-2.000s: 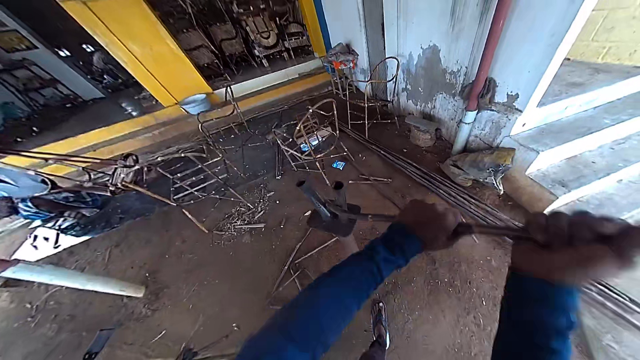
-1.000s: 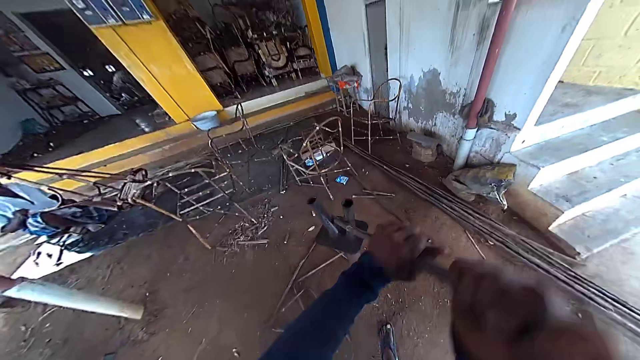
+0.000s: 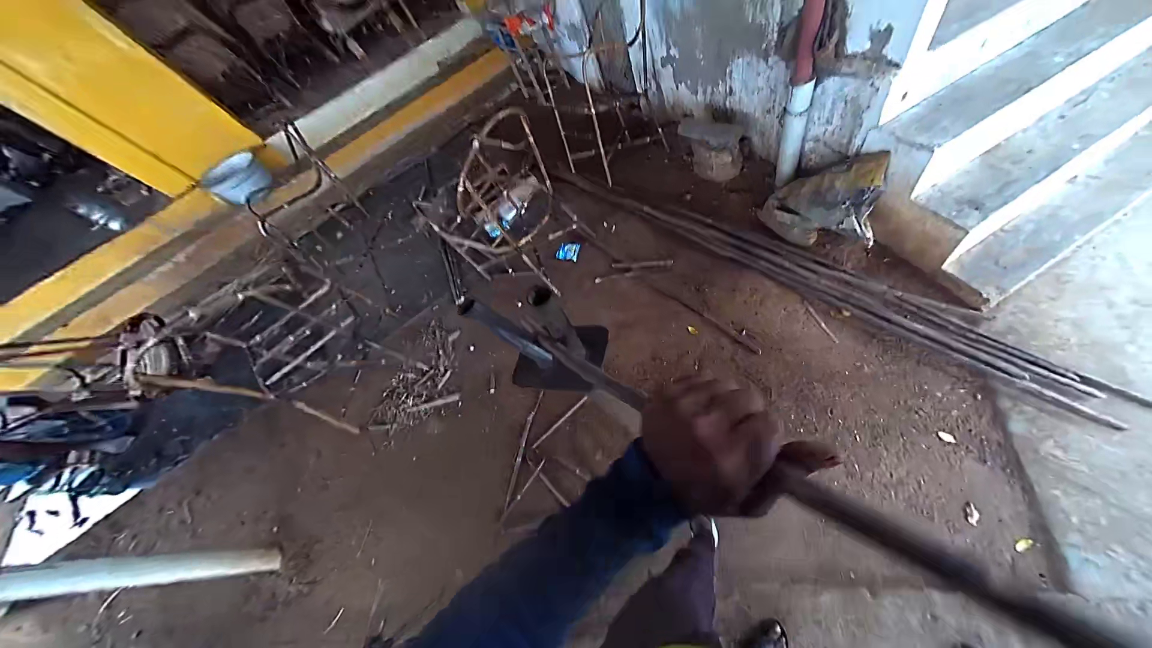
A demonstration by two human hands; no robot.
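My left hand (image 3: 715, 441), in a dark blue sleeve, is closed around a long brown pole (image 3: 900, 531), which looks like cane or wood. The pole slants from the lower right edge up to a metal fixture (image 3: 562, 355) with upright tube pieces on a dark flat plate. Its far end lies at the tubes; exactly how it sits there cannot be told. My right hand is out of view. Below the fixture several thin sticks (image 3: 526, 450) lie on the dirt, and a heap of short offcuts (image 3: 418, 387) lies to its left.
Long poles (image 3: 810, 270) lie along the ground toward the concrete steps (image 3: 1017, 180). Cane frames (image 3: 508, 193) stand beyond the fixture, with more at the left (image 3: 297, 333). A grey basin (image 3: 236, 177) rests by the yellow pillar. A pale pipe (image 3: 144, 574) is at lower left.
Both hands were on the pole in the earliest frame; now only the left is seen on it and the right has left the view. The view has tilted down.
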